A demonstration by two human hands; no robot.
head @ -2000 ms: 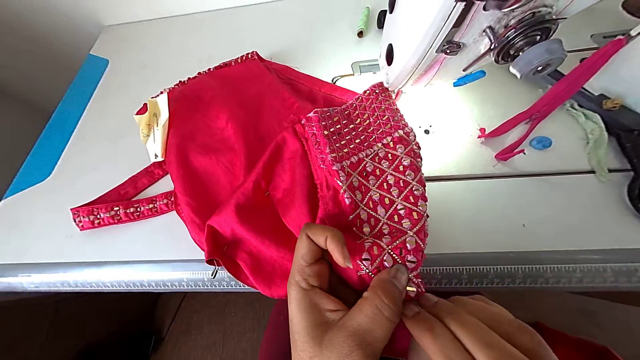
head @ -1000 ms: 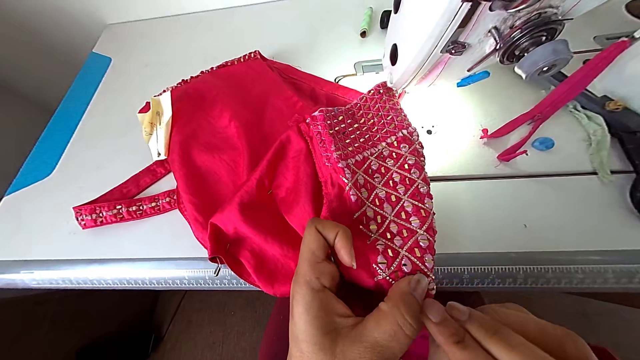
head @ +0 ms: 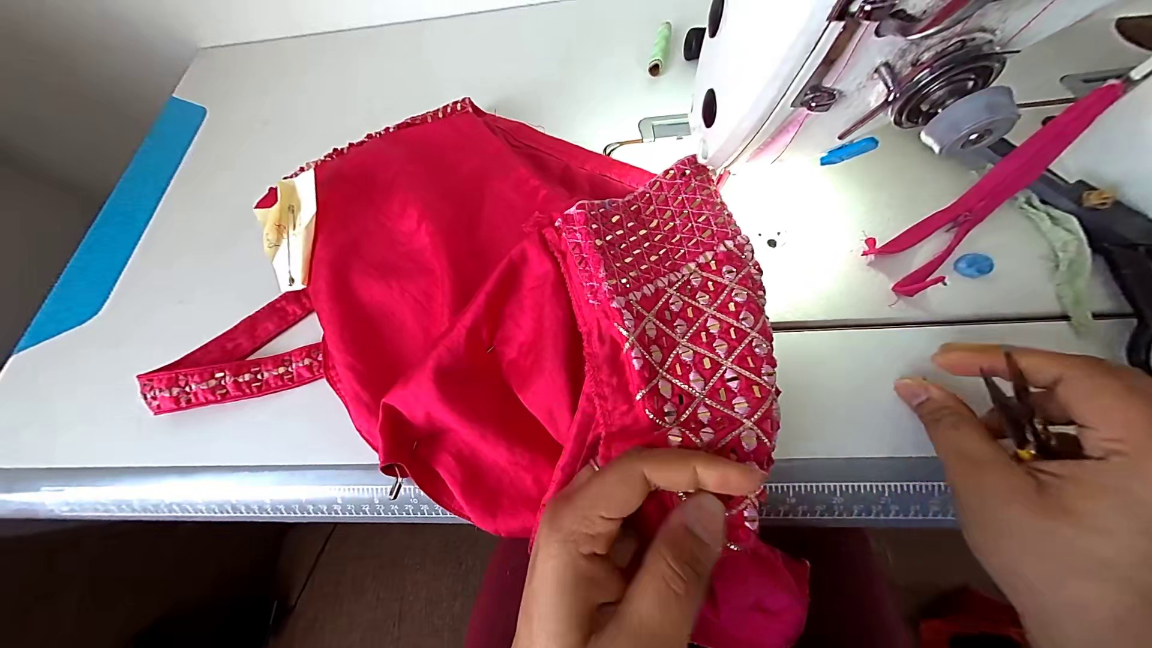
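Note:
A red garment piece (head: 432, 270) lies across the sewing table, with a strap (head: 243, 373) looped at its left. Its beaded, embroidered panel (head: 693, 333) runs down to the table's front edge. There my left hand (head: 648, 540) pinches the lower end of that panel between thumb and fingers. Off to the right, my right hand (head: 1044, 450) is away from the cloth and holds small dark thread snips (head: 1017, 405), blades pointing up, within its curled fingers. A cream patch with a safety pin (head: 290, 229) is on the garment's left side.
A white sewing machine (head: 765, 72) stands at the back right, its handwheel-like metal part facing me. Nearby lie a green thread spool (head: 660, 49), a blue clip-like piece (head: 849, 150), a blue disc (head: 973, 265), pink fabric strips (head: 1008, 171) and black scissors (head: 1125, 261). A ruler (head: 855, 495) edges the table.
My right hand has left the beaded edge beside my left hand and moved right; snips now show in it. My left hand still pinches the panel.

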